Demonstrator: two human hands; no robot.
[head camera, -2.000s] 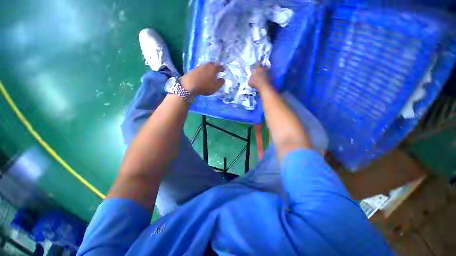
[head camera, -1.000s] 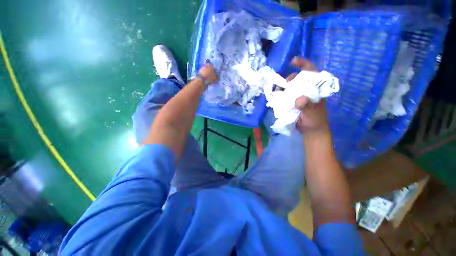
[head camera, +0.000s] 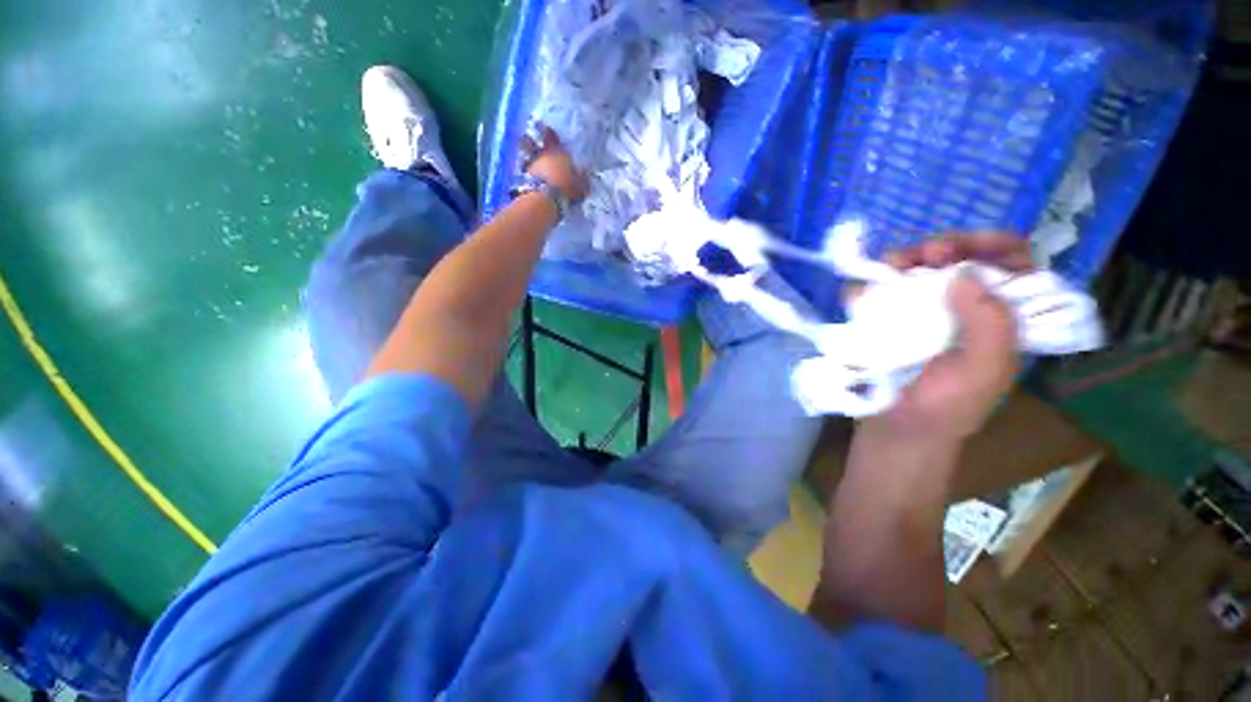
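A small blue crate (head camera: 598, 289) in front of my knees holds a tangled heap of white strips (head camera: 627, 103). My right hand (head camera: 967, 350), slightly blurred, is closed on a bunch of white strips (head camera: 899, 329) to the right of the small crate. Stretched strands run from this bunch back to the heap. My left hand (head camera: 554, 167), with a metal wristwatch, is at the left side of the heap, fingers apart. Whether its fingers touch strips is hard to tell.
A larger blue crate (head camera: 947, 124) stands tilted at the right, with white pieces inside its far side. A black metal stand (head camera: 590, 344) is under the small crate. An open carton (head camera: 1022, 446) with labelled packets (head camera: 971, 532) is at lower right. A yellow line crosses the green floor.
My right hand first took a bunch of strips out of the small crate, then moved further right and towards me, stretching strands. My left hand has stayed at the crate's left side.
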